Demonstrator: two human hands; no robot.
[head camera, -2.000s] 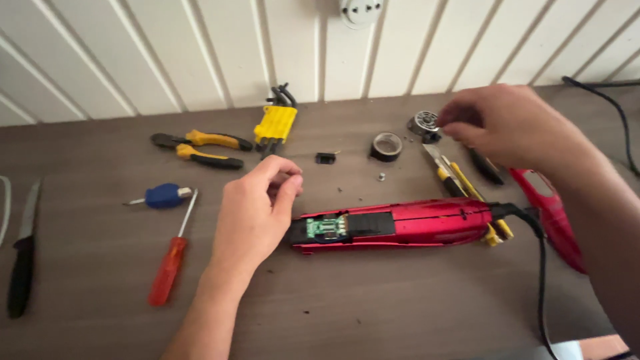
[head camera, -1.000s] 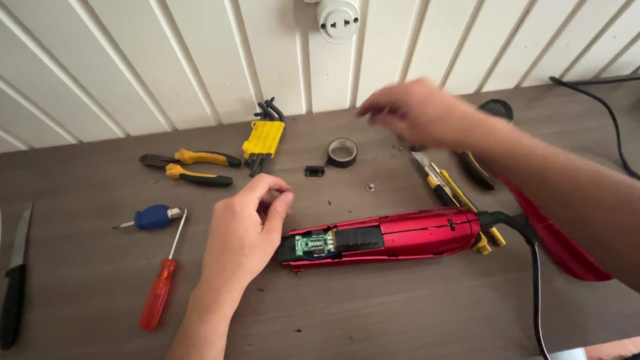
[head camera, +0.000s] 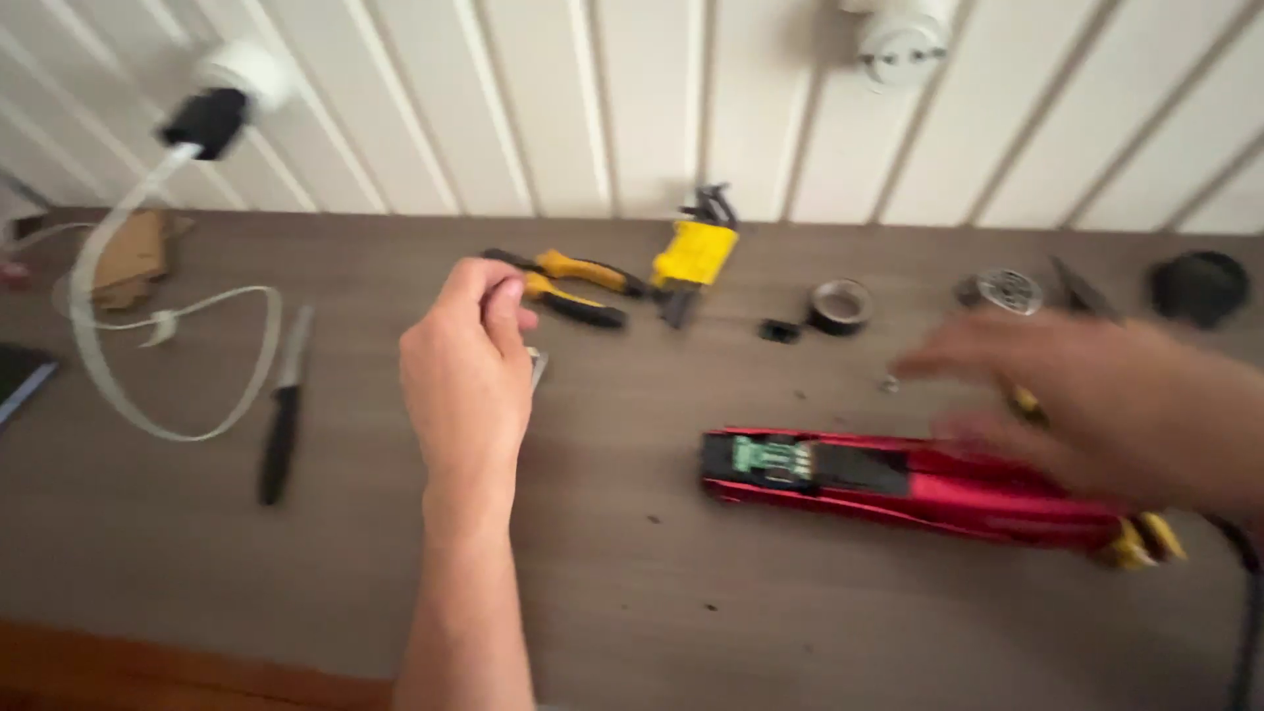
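Observation:
My left hand (head camera: 469, 365) is raised over the table by the yellow-and-black pliers (head camera: 592, 272), thumb and fingers curled together; whether something small is between them is hidden. A bit of a metal tool shaft (head camera: 538, 365) shows behind it. My right hand (head camera: 1066, 395), blurred, hovers with thumb and forefinger apart over the right part of a red corded appliance (head camera: 968, 494), its forefinger near a small metal piece (head camera: 890, 383). The appliance lies with its green circuit board (head camera: 770, 459) exposed at the left end.
Behind the appliance lie a hex key set in a yellow holder (head camera: 694, 254), a small black part (head camera: 780, 331), a tape roll (head camera: 839, 306) and a round metal part (head camera: 1007, 291). At left are a black-handled knife (head camera: 281, 444) and a white cable (head camera: 99, 355) plugged into a wall socket.
The view has swung left. My left hand has moved left, away from the appliance to beside the pliers. My right hand has come from behind the appliance to above its right part.

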